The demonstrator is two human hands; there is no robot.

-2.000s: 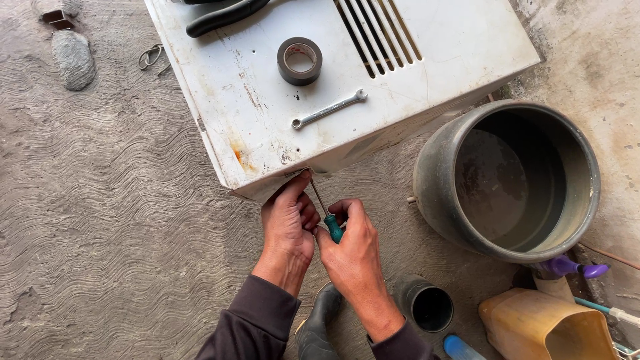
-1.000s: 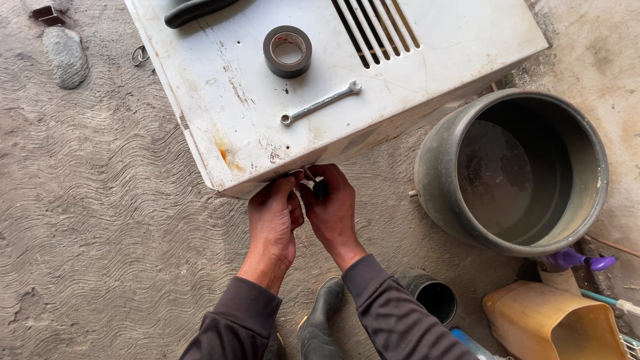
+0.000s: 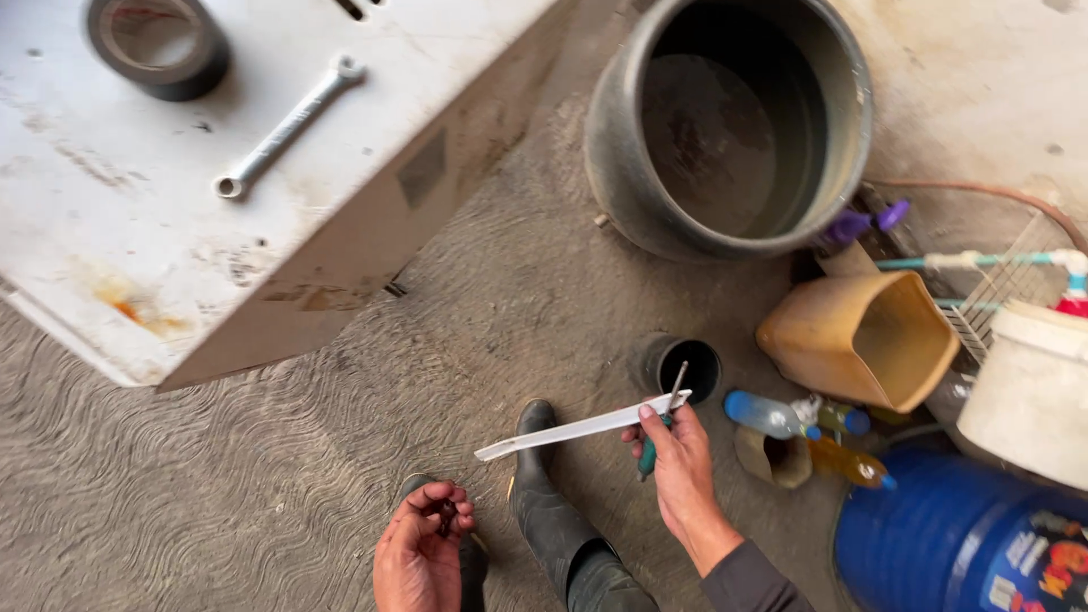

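Observation:
My right hand (image 3: 680, 467) holds a thin white strip (image 3: 569, 431) together with a screwdriver (image 3: 650, 446) that has a green handle; the strip points left, over a rubber boot. My left hand (image 3: 422, 540) is curled, palm up, around something small and dark, too blurred to name. Both hands are away from the white metal cabinet (image 3: 280, 246). On its top lie a combination wrench (image 3: 289, 127) and a roll of dark tape (image 3: 161, 42).
A large dark tub (image 3: 612, 161) with liquid inside stands at upper right. Near it are a small dark pot (image 3: 690, 365), a tan plastic container (image 3: 816, 340), plastic bottles (image 3: 765, 414), a white bucket (image 3: 1028, 399) and a blue drum (image 3: 909, 527). My boots (image 3: 544, 476) are on the ridged concrete floor.
Both hands have moved back from the cabinet's edge, where they were together. The white strip now shows in my right hand with the screwdriver. The view has shifted right and downward.

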